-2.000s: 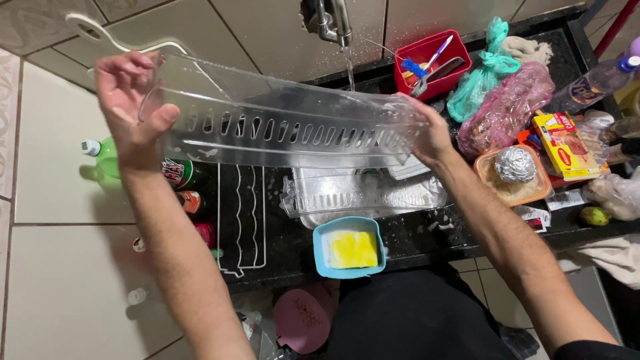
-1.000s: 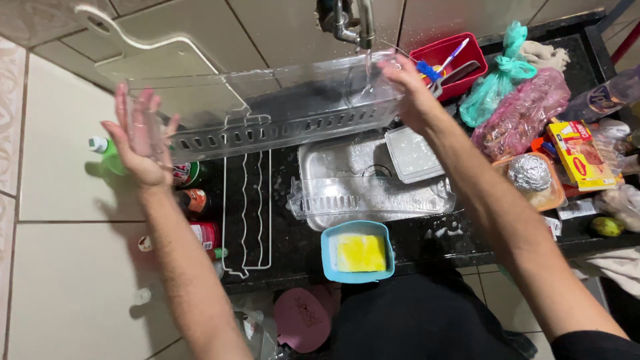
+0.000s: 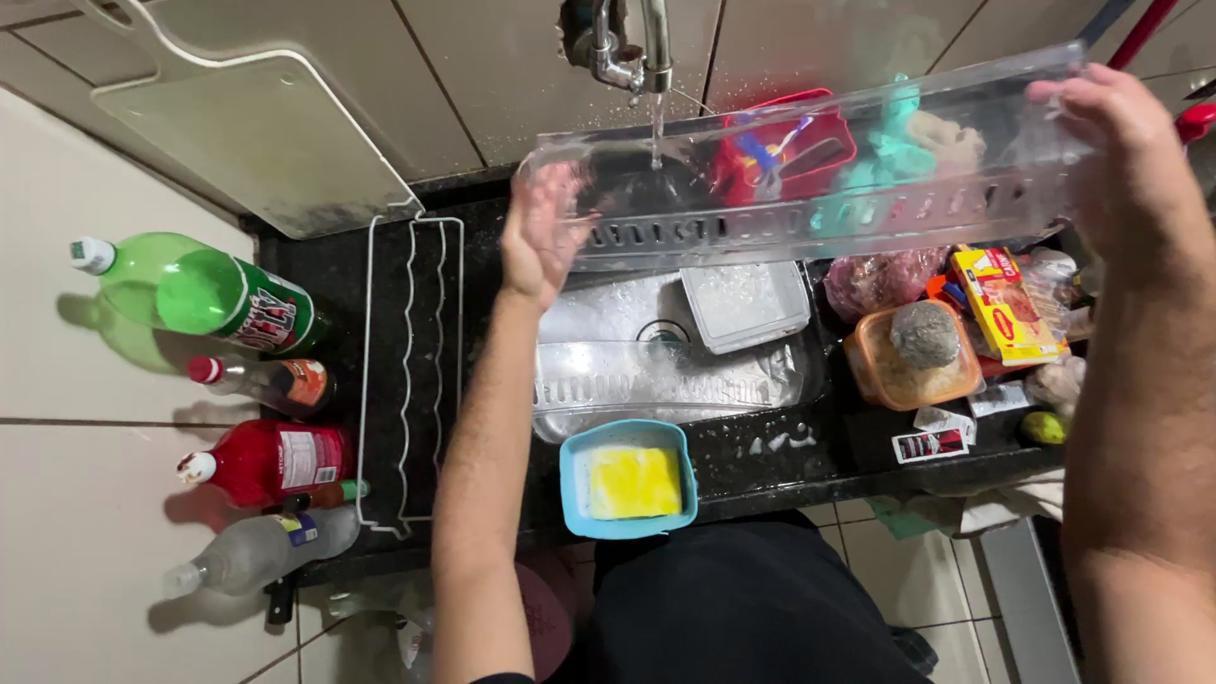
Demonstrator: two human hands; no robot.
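A long clear plastic bin with slotted sides [image 3: 684, 204] spans the space between my hands, under the running faucet [image 3: 655, 66]. My left hand [image 3: 549, 223] is at its left end, my right hand [image 3: 1111, 123] grips its right end. Water falls onto the bin's left part. Below, in the steel sink [image 3: 608, 304], lie another clear slotted plastic piece [image 3: 655, 380] and a whitish rectangular container or lid [image 3: 746, 304]. A blue plastic tub [image 3: 575, 484] holding a yellow sponge [image 3: 635, 483] and suds sits at the sink's front edge.
At left are a white wire rack [image 3: 408, 380], a cutting board [image 3: 247, 133] against the wall and several bottles, including a green soda bottle [image 3: 199, 290]. To the right stand an orange container [image 3: 869, 370] with a foil ball and a yellow food packet [image 3: 1009, 304]. A red tub [image 3: 836, 142] shows behind the bin.
Both hands have carried the clear bin to the right, from beside the faucet to across and beyond it. The bin now lies in front of the red tub.
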